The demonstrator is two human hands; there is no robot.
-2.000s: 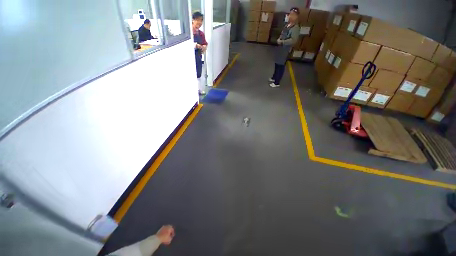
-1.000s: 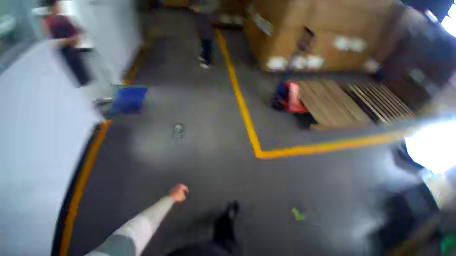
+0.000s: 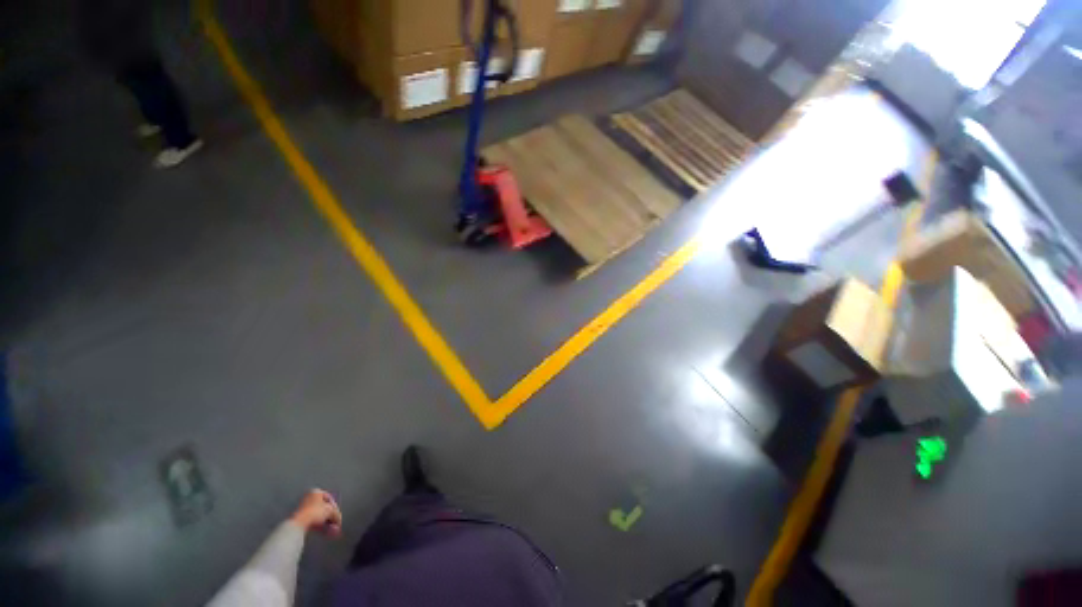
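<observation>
My left hand [image 3: 318, 512] is at the lower left, small, over the floor, with its fingers curled and nothing visible in it. My right hand is not in view. A black loop [image 3: 694, 587], which looks like a tow handle grip, is cut off by the bottom edge, right of my legs. Farther ahead, a red hand pallet truck [image 3: 510, 208] with an upright blue tow handle [image 3: 476, 113] stands at a wooden pallet [image 3: 587, 184].
A slatted pallet [image 3: 688, 136] lies beyond. Labelled cartons [image 3: 427, 53] are stacked behind. Yellow lines [image 3: 392, 285] form a corner ahead. A person's legs [image 3: 160, 107] show upper left. A carton [image 3: 837, 332] and a low dark base with a post [image 3: 777, 255] are at right.
The view has swung right and down. The pallet truck and yellow corner have shifted left, cartons at the right have come in, and my left hand is now lower left. The black loop now shows.
</observation>
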